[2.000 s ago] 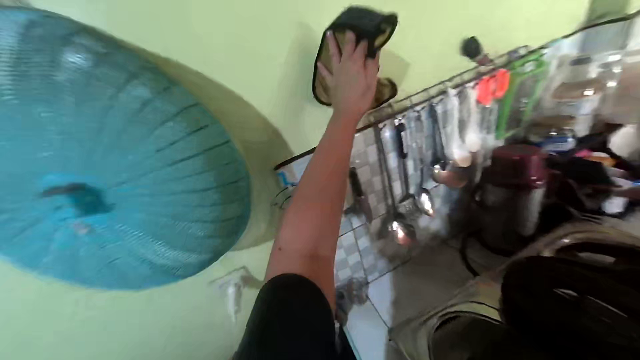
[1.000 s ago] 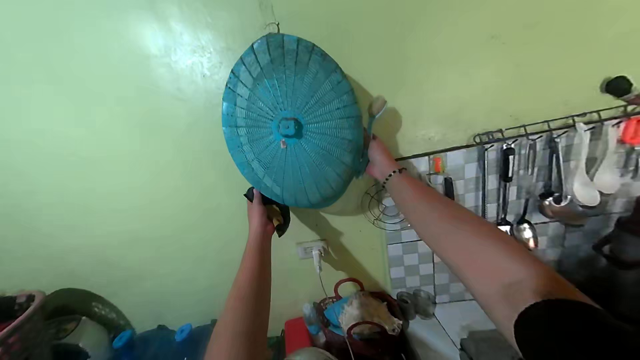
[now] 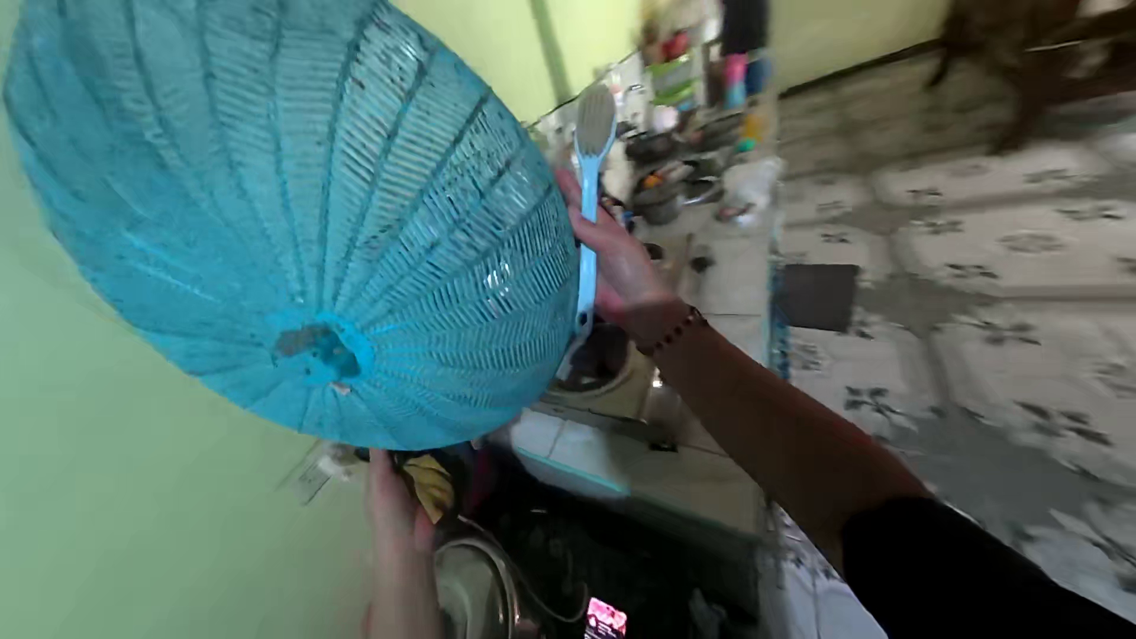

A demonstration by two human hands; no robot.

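A large domed teal plastic woven food cover [image 3: 417,257] fills the upper left. My right hand [image 3: 617,257] is at its right rim and holds a light-blue handled brush [image 3: 588,195] upright, bristles at the top; its fingertips are partly hidden. Below the cover's lower edge, my left hand [image 3: 399,506] is closed on a black and yellow cloth item [image 3: 430,486], probably a pot holder. Whether the left fingers also grip the cover's rim is hidden.
A tiled counter [image 3: 581,448] runs beyond the cover, with bowls and kitchenware farther back. A metal pot [image 3: 475,586] stands below my left hand, near a lit phone [image 3: 605,619]. Patterned floor [image 3: 1021,355] lies at the right.
One second ago the cover was against the wall by a hook; now it is away from the hook between both my hands. The view has swung strongly.
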